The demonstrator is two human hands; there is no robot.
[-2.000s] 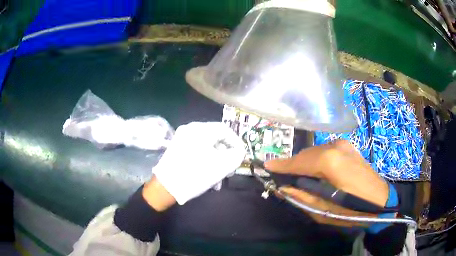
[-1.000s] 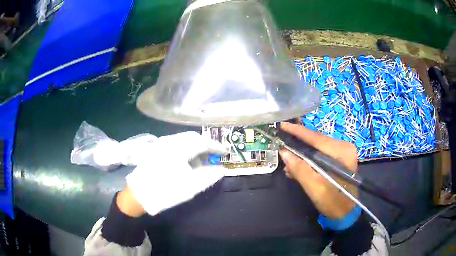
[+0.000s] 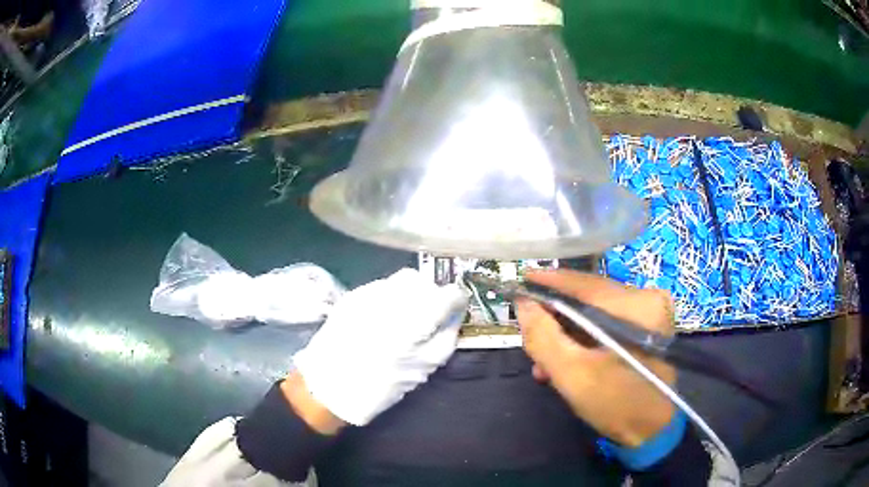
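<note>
A circuit board (image 3: 495,306) with small parts lies in a white plastic housing (image 3: 491,341), partly under the clear cone. My left hand (image 3: 384,344), in a white glove, is at the housing's left side with its fingers over the board's edge; whether it pinches a small part is hidden. My right hand (image 3: 596,352), bare with a blue band (image 3: 651,444) at the wrist, holds the black soldering iron (image 3: 610,326) like a pen. Its tip end is over the middle of the board. A pale tube (image 3: 624,354) runs along the iron.
The clear extraction cone (image 3: 486,143) hangs just above the board. A cardboard box of blue two-leaded components (image 3: 772,238) stands at the right. A plastic-bagged white item (image 3: 248,293) lies left of my glove. Blue sheets (image 3: 171,86) and a green belt (image 3: 715,48) are behind.
Since one second ago, my left hand has moved further over the board's left part, covering where a blue part showed. The iron's tip end has moved left over the board. The view has shifted.
</note>
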